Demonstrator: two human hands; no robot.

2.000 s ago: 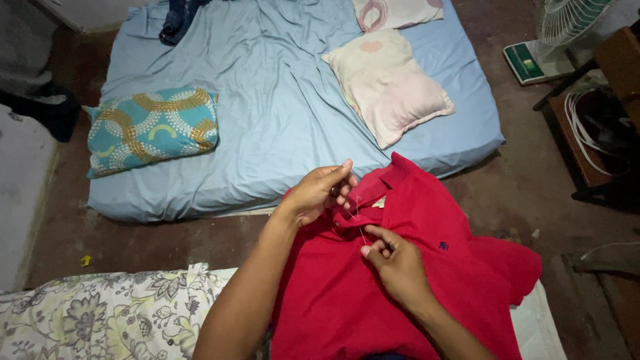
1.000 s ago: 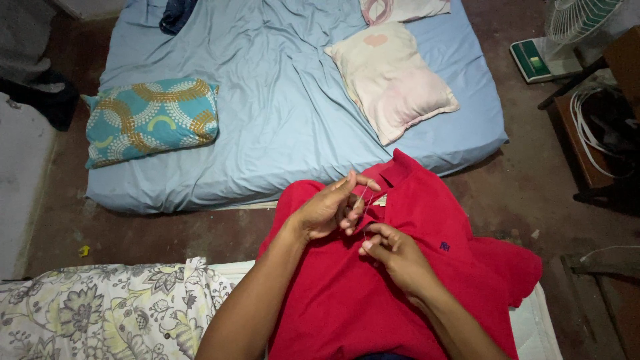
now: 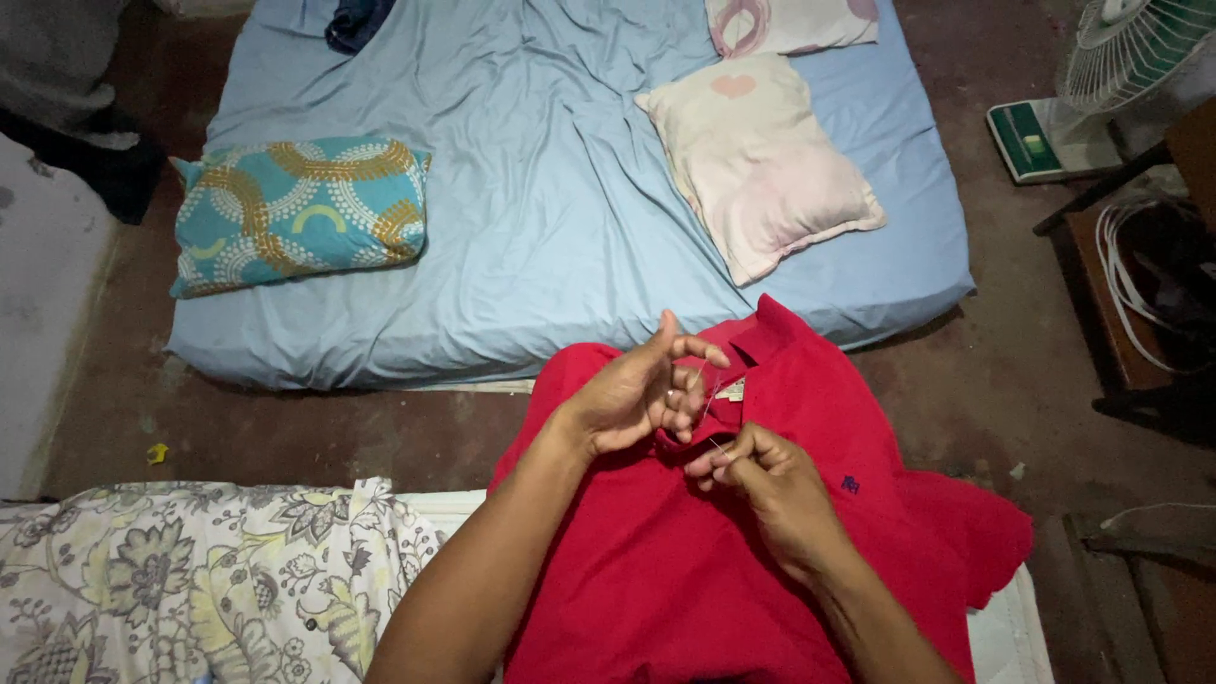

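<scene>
A red polo shirt with a small dark emblem on the chest lies spread in front of me, its collar away from me. Over the collar opening, my left hand is raised with its fingers curled and partly apart, and thin light thread runs by its fingertips. My right hand, just below and to the right, pinches a thin needle between thumb and fingers, close above the placket. A pale label shows inside the neck. Whether the left fingers grip the thread is unclear.
Beyond the shirt stands a mattress with a light blue sheet, bearing a teal patterned pillow and a pale pillow. Floral cloth lies at left. A fan and a wooden stand with white cable are at right.
The left hand's index finger and thumb have spread apart since one second ago. My right hand remains near the collar, slightly lower relative to the left hand.
</scene>
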